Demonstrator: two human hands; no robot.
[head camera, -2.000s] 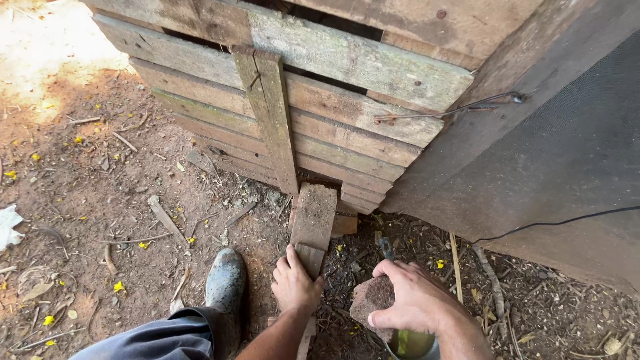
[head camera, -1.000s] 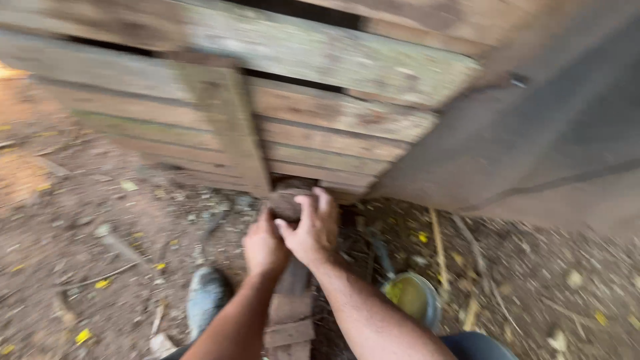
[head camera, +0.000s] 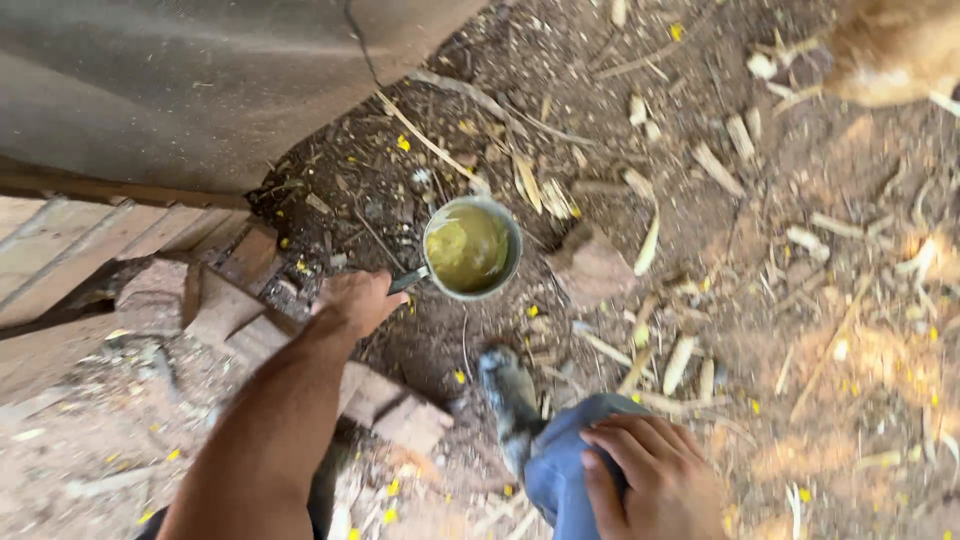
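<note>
My left hand (head camera: 360, 300) grips the dark handle of a metal saucepan (head camera: 517, 259), its thumb and fingers closed around it. Yellowish-green liquid with a lighter patch fills part of the pan. My right hand (head camera: 652, 480) lies on my raised knee in blue trousers, fingers slightly spread and holding nothing. A row of reddish bricks (head camera: 412, 424) runs under my left forearm, which hides part of it. Another brick (head camera: 154, 296) stands beside the wooden slats at the left. A rough reddish block (head camera: 591, 266) lies right of the pan.
Wooden slats (head camera: 97, 232) and a dark sheet (head camera: 150, 82) border the upper left. My boot (head camera: 510, 397) is below the pan. Corn cobs (head camera: 679, 365), husks, sticks and yellow petals litter the soil. Part of a tan animal (head camera: 892, 56) shows at the upper right.
Both hands have left the block they held at the slats. The left now grips the pan's handle; the right is on my knee. The view has turned strongly.
</note>
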